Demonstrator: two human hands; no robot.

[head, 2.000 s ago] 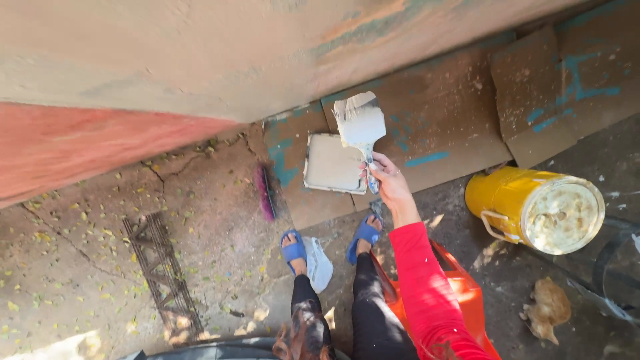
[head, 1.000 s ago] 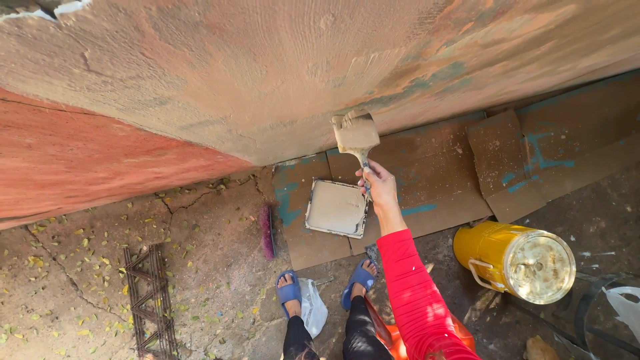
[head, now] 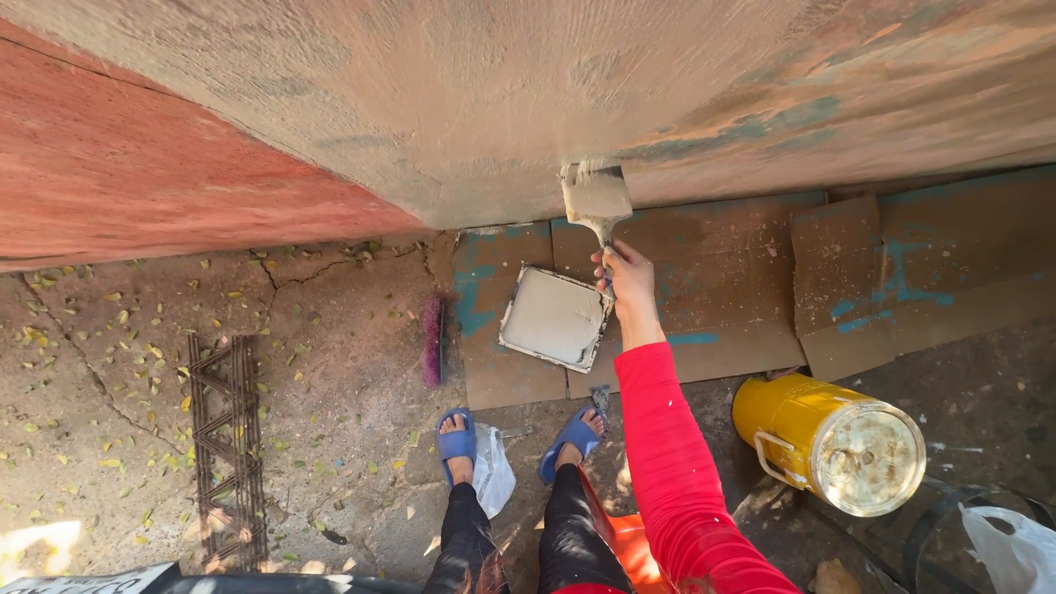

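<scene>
My right hand (head: 627,276), in a red sleeve, grips the handle of a wide paintbrush (head: 597,194). Beige paint coats the brush, and its bristle end is at the lower part of the wall (head: 495,99), which is covered in beige with some teal patches. Below and left of the hand, a square tray of beige paint (head: 553,318) lies on flattened cardboard (head: 718,289). My left hand is out of view.
A purple-bristled broom head (head: 433,342), a metal lattice frame (head: 227,450) and a plastic bag (head: 492,470) lie on cracked concrete. A yellow drum (head: 825,437) stands right of my feet, a white bag (head: 1011,540) beyond. An orange object (head: 635,549) is behind my legs.
The brush in my right hand has gone from above the paint tray to the wall's lower part. The view has shifted, showing more of the wall than two seconds ago.
</scene>
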